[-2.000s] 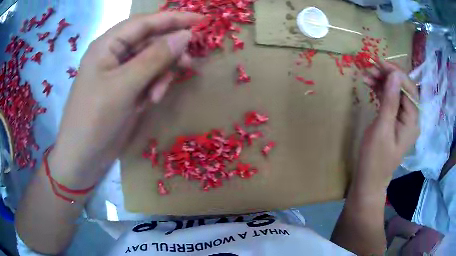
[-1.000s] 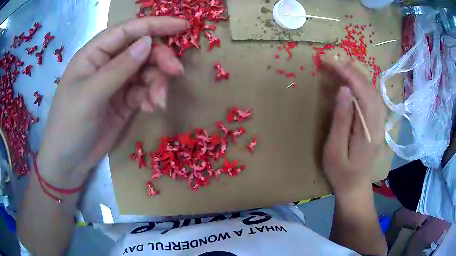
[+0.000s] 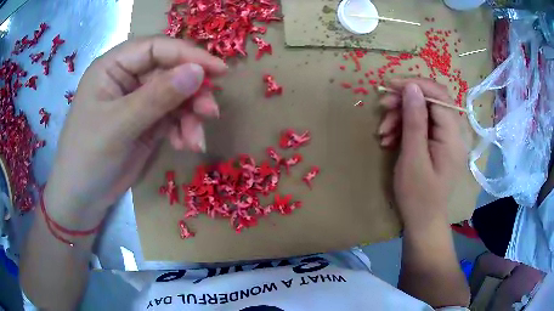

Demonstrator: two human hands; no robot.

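Note:
My left hand (image 3: 152, 97) is raised over the left part of the cardboard work board (image 3: 352, 182). Its thumb and forefinger pinch a red figure piece (image 3: 206, 85), mostly hidden by the fingers. My right hand (image 3: 425, 133) is over the right part of the board, holding a thin pale stick (image 3: 446, 105) between thumb and fingers, its tip pointing left. Small red bits (image 3: 437, 58) lie scattered beyond my right hand. One pile of red figure pieces (image 3: 234, 188) lies nearest me, another pile (image 3: 222, 24) at the far edge, and a single piece (image 3: 271, 85) between them.
A white glue cap (image 3: 357, 16) with a stick (image 3: 395, 21) across it sits on a small cardboard piece (image 3: 304, 30). More red pieces (image 3: 18, 133) lie on the shiny tabletop at left. Crumpled clear plastic bags (image 3: 510, 133) are at right. A short stick (image 3: 472, 53) lies near the bits.
My right hand moved left, away from the small red bits, and the stick turned so its tip points left. My left hand shifted left and slightly down, its fingers closer together.

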